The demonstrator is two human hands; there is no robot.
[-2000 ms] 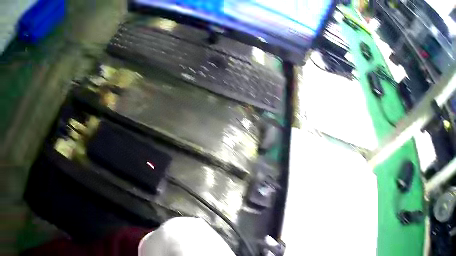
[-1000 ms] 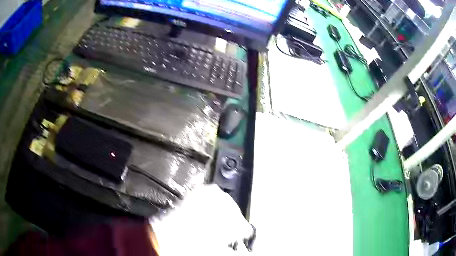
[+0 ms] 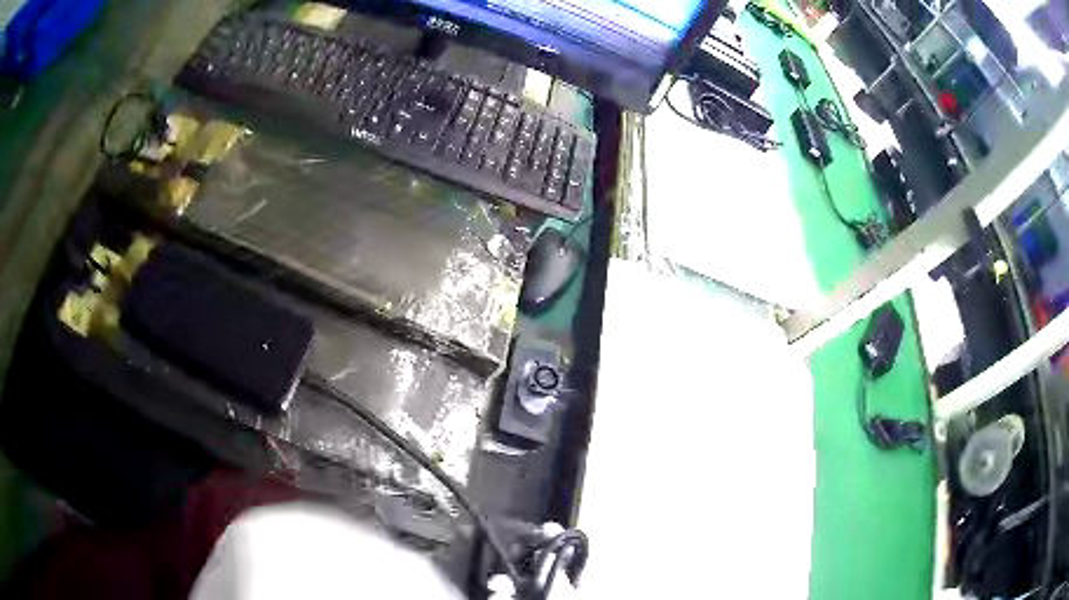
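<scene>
A black power adapter (image 3: 217, 326) lies in the near slot of the film-covered test fixture (image 3: 340, 240), its left end against yellowish contact blocks (image 3: 92, 307). A tiny pale spot shows on its top. Its output cord (image 3: 404, 443) runs down right to the lower test socket area (image 3: 539, 560), where a black loop shows; whether the plug is seated cannot be told. My left hand (image 3: 322, 565), in a white glove with a dark red sleeve, is blurred and cut off by the bottom edge, below the adapter. Its fingers and any grip are hidden. My right hand is out of view.
Behind the fixture are a keyboard (image 3: 399, 108) and monitor (image 3: 586, 33). A mouse (image 3: 551, 270) and upper test socket (image 3: 535, 393) are to its right. Past the white board (image 3: 703, 434), the green belt (image 3: 867, 504) carries several adapters. A pale bar (image 3: 873, 307) crosses the belt.
My left hand has moved left and down from the lower socket area, uncovering the cord and black loop. The adapter stays in its slot; its red light now looks pale. The view has shifted.
</scene>
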